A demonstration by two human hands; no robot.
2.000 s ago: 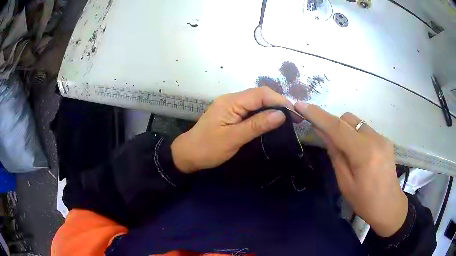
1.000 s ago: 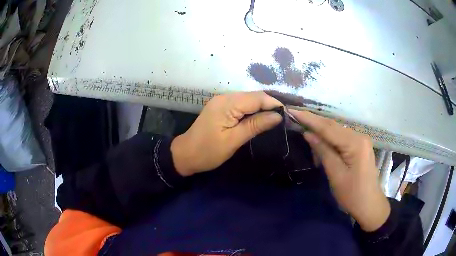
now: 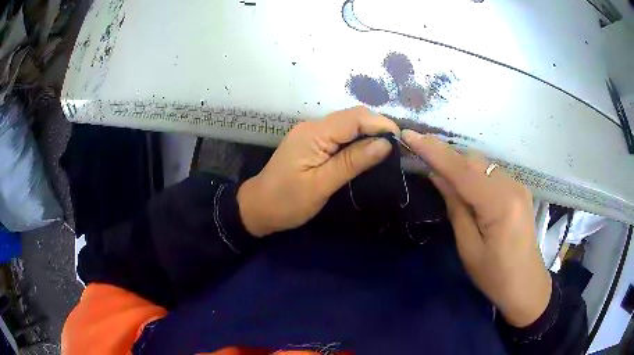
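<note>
A black garment piece (image 3: pixel 379 184) with pale stitch lines hangs below my fingers over my dark blue lap cloth (image 3: pixel 306 298). My left hand (image 3: pixel 313 170) pinches its top edge between thumb and forefinger. My right hand (image 3: pixel 486 208), with a ring on one finger, holds a thin bright metal sliver (image 3: pixel 401 141) at its fingertips, touching the cloth edge by my left thumb. Most of this tool is hidden by my fingers, so I cannot tell its kind. Loose white threads (image 3: pixel 420 232) lie on the dark cloth below.
The white machine table (image 3: pixel 208 55) with a ruler tape (image 3: pixel 229 123) along its front edge lies beyond my hands. It has dark worn patches (image 3: pixel 368 90). A slim black tool (image 3: pixel 619 114) lies at the right. A pale plastic bag (image 3: pixel 24 170) is at the far left.
The view has shifted, so the table sits higher in the picture. My left hand keeps its pinch; my right fingers have changed their angle slightly at the cloth edge.
</note>
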